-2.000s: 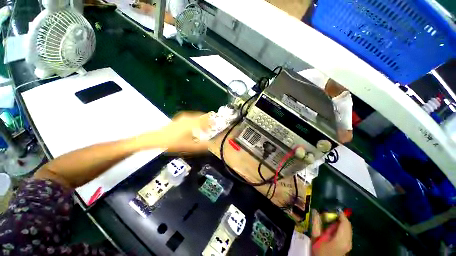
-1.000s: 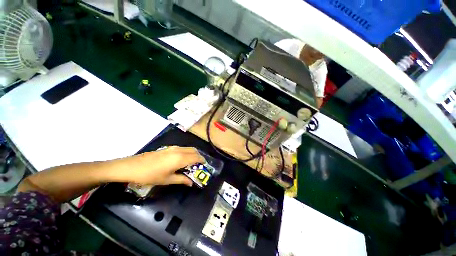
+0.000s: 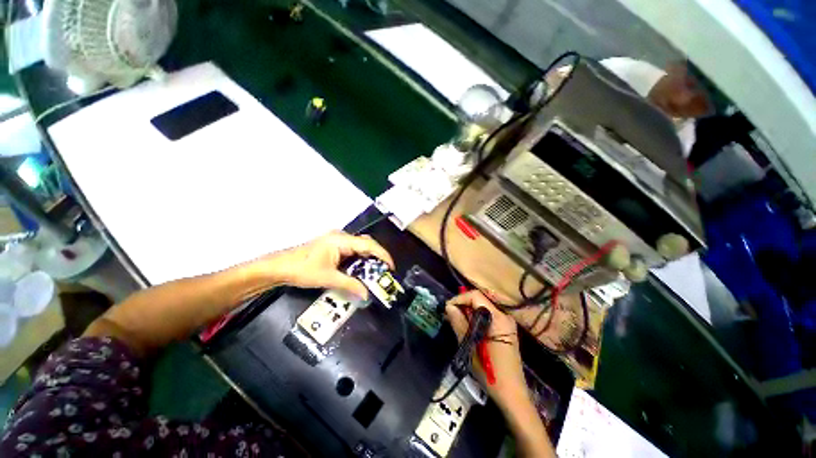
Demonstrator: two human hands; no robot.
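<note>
My left hand [image 3: 331, 263] holds a small unit [image 3: 378, 279] with a white and dark body and a yellow part, above the upper socket strip [image 3: 324, 320] on the black panel [image 3: 295, 385]. My right hand [image 3: 492, 335] holds a red pen-like tool [image 3: 488, 360] and a bundle of black leads [image 3: 467, 351]. It is over the panel, beside a green circuit board [image 3: 424, 313]. The lower socket strip [image 3: 440, 424] lies below my right hand. The tip of the red tool is too small to make out clearly.
A bench instrument [image 3: 573, 197] with cables stands on a brown board [image 3: 434, 234] behind the panel. A clear bulb [image 3: 481, 103] and pale blocks [image 3: 428, 183] are left of it. A phone [image 3: 195, 114] lies on a white sheet [image 3: 206, 188]. A fan [image 3: 112, 40] stands at upper left. A person's head shows behind the instrument.
My right hand has come into view over the panel with the red tool and black leads. My left hand still holds the unit over the panel. The camera view has shifted.
</note>
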